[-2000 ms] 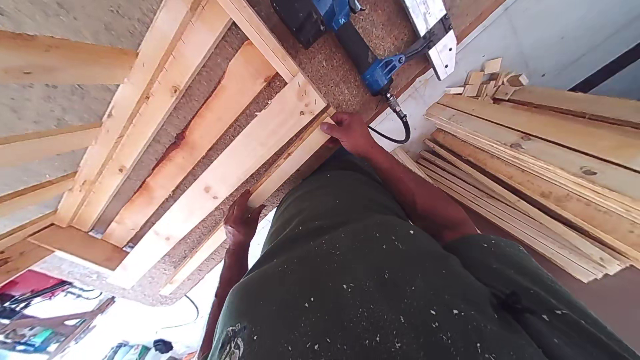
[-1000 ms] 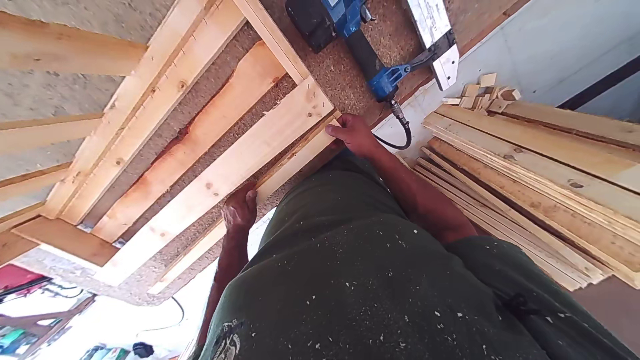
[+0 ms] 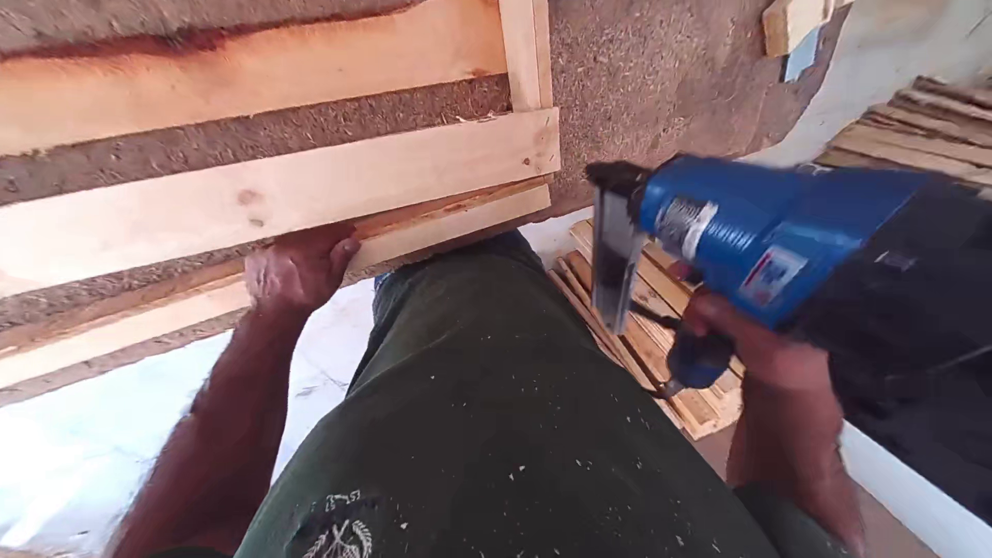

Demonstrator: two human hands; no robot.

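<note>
My left hand (image 3: 298,267) grips the narrow wooden strip (image 3: 453,225) that runs along the near edge of the particleboard bench; its fingers go behind the strip and the thumb lies toward me. Beside the strip, on the far side, lies a wider pale board (image 3: 310,182), its right end crossing the end of an upright wooden piece (image 3: 527,62). At the right, my right hand (image 3: 744,333) is closed around the handle of a blue pneumatic nail gun (image 3: 744,225), held in the air to the right of the boards' ends. Its nose and magazine face the boards.
Beyond the pale board lies a wider board with a dark, rough edge (image 3: 271,58) on the particleboard bench top (image 3: 628,85). Stacked wooden strips (image 3: 705,407) are at the lower right, with more rough boards (image 3: 914,132) farther right. A wood block (image 3: 794,23) sits at the bench's far right.
My right hand has left the strip's right end and now holds the nail gun, which lay on the bench before. My left hand still holds the strip. The view has turned and come closer.
</note>
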